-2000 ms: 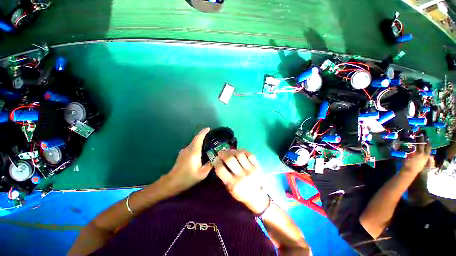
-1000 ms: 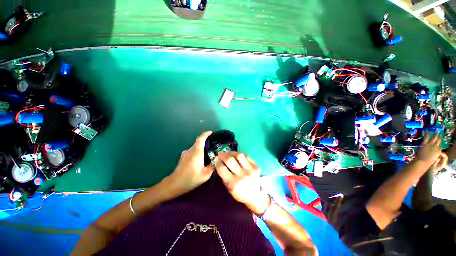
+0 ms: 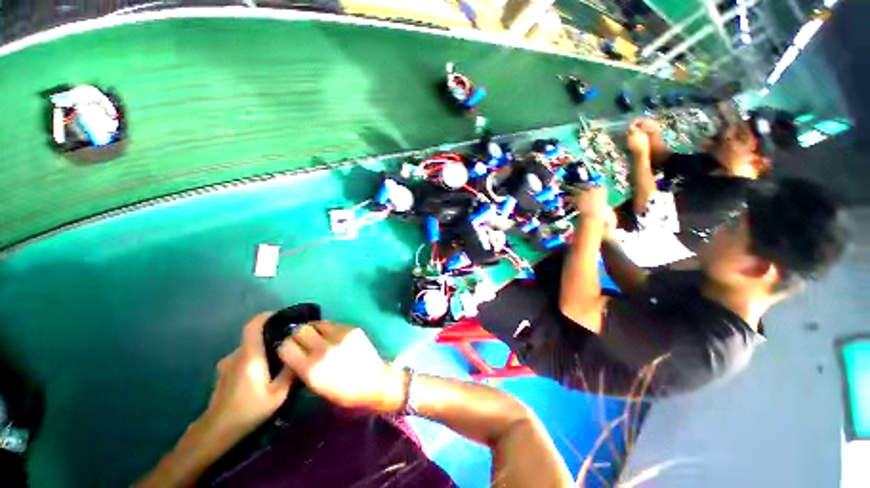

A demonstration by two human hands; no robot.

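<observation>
A small round black housing (image 3: 292,316) is held above the bench's front edge, low and left of centre. My left hand (image 3: 246,374) grips it from its left side. My right hand (image 3: 341,362) lies over its front and right side, with the fingertips on or in the housing. The fingers hide most of the inside, so the green board is not clearly seen now. A pale rectangular piece (image 3: 267,260) lies on the green bench beyond my hands, joined by a thin wire toward a unit in the right heap.
A heap of wired units (image 3: 477,214) lies on the bench at right. Single units sit on the green belt (image 3: 238,105). Two people in dark clothes sit at right. A red stool (image 3: 482,348) stands below the bench.
The view has swung to the right, so the bench items appear further left and the neighbouring people show more. My hands still hold the black housing, with the right fingers now covering more of it.
</observation>
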